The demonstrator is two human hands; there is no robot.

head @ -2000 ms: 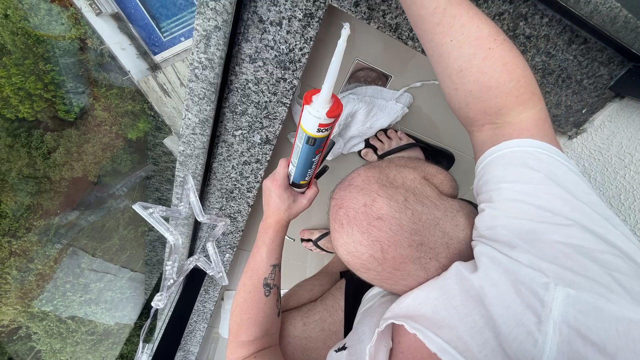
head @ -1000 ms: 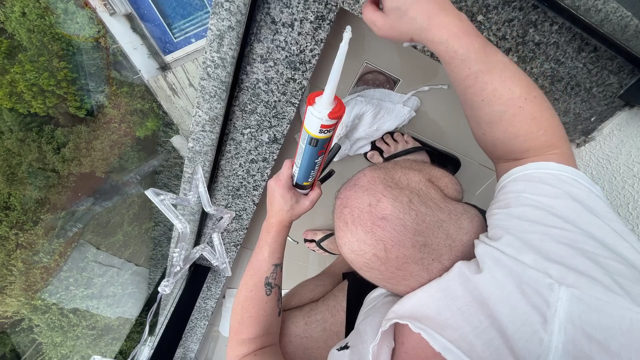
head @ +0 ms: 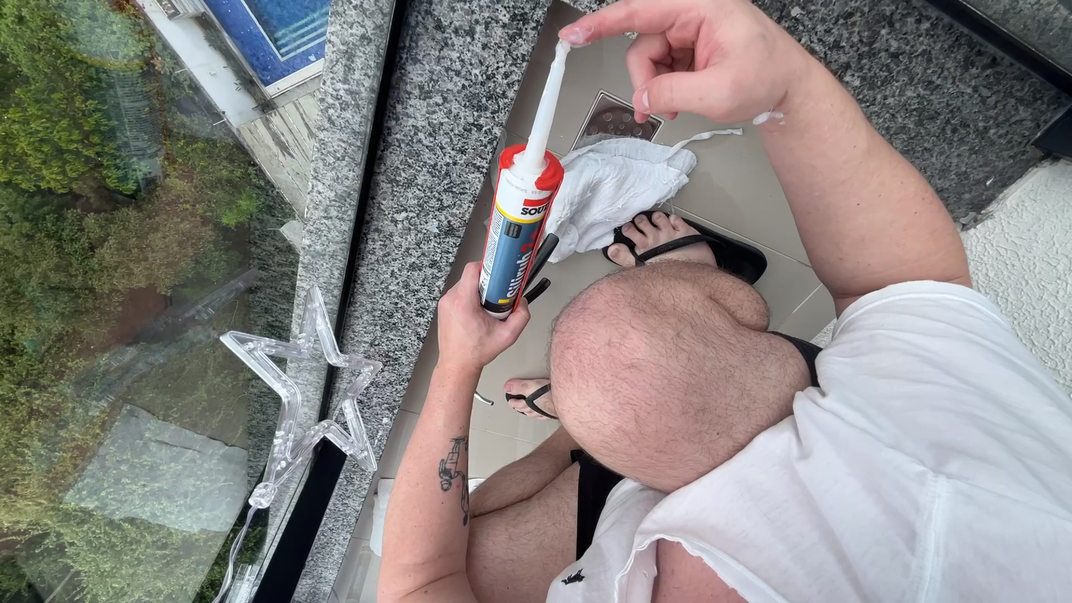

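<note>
My left hand point(head: 479, 322) grips the lower end of a sealant cartridge point(head: 521, 230) in a caulking gun, of which only dark handle parts show beside the cartridge. The white nozzle point(head: 548, 109) points up, with white sealant at its tip. My right hand point(head: 699, 63) holds nothing; its extended index finger touches the nozzle tip, the other fingers are curled, and white smears mark the fingertip and wrist. Behind the cartridge a white cloth point(head: 624, 188) lies on the tiled floor.
A floor drain point(head: 618, 119) sits beyond the cloth. Along the left runs a speckled granite ledge point(head: 452, 109) with a dark frame and glass pane. A clear star-shaped ornament point(head: 293, 385) hangs by the glass. My feet in black flip-flops point(head: 737, 255) are on the floor.
My right hand, out of view two seconds ago, has come in from the top edge and moved to the nozzle tip. The left hand still holds the cartridge upright.
</note>
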